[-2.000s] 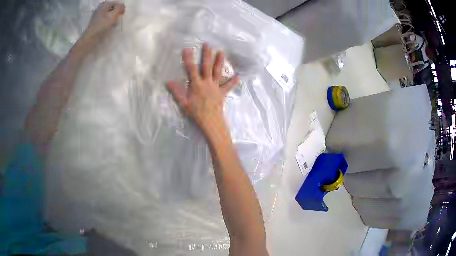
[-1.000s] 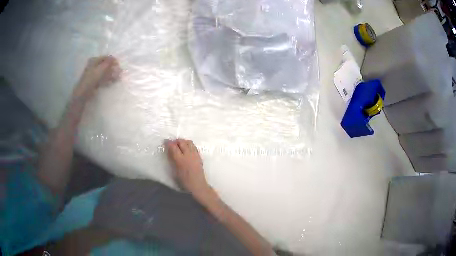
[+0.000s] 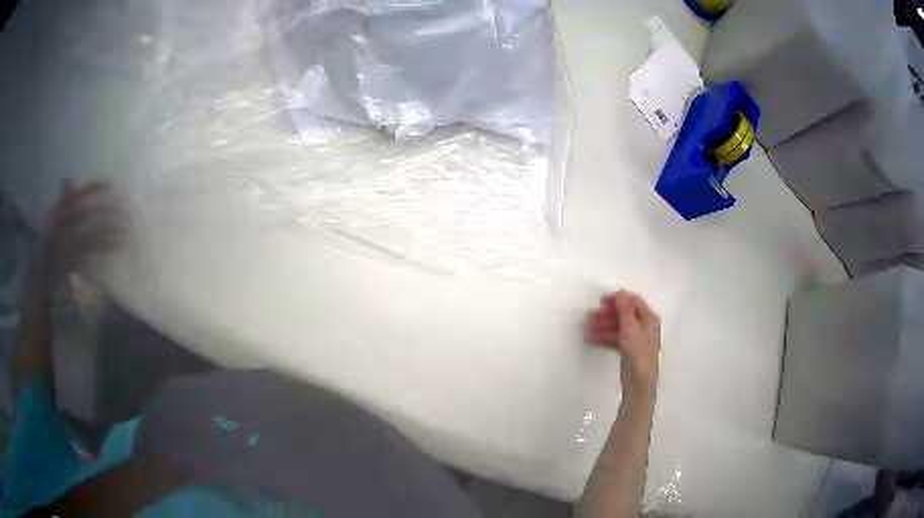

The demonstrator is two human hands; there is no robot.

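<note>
A clear polybag (image 3: 436,192) lies flat at the top centre, its crinkled open end towards me. A pale grey wrapped item (image 3: 446,71) lies inside it, cut off by the top edge. My left hand (image 3: 86,228) is blurred at the far left, beside the film; its fingers look spread and I see nothing in them. My right hand (image 3: 626,324) is over the bare table right of the bag's mouth, fingers curled, slightly blurred; whether it holds anything small cannot be told.
A blue tape dispenser (image 3: 707,152) with a yellow ring stands at the right, touching white barcode sheets (image 3: 666,83). A spare tape roll (image 3: 709,6) is cut off at the top. Grey wrapped blocks (image 3: 851,354) line the right side. Clear scraps (image 3: 666,491) lie near the front edge.
The wrapped item first lay under my right hand; now it lies farther up. Since one second ago, my right hand has left the film and moved right; my left hand has moved left and down.
</note>
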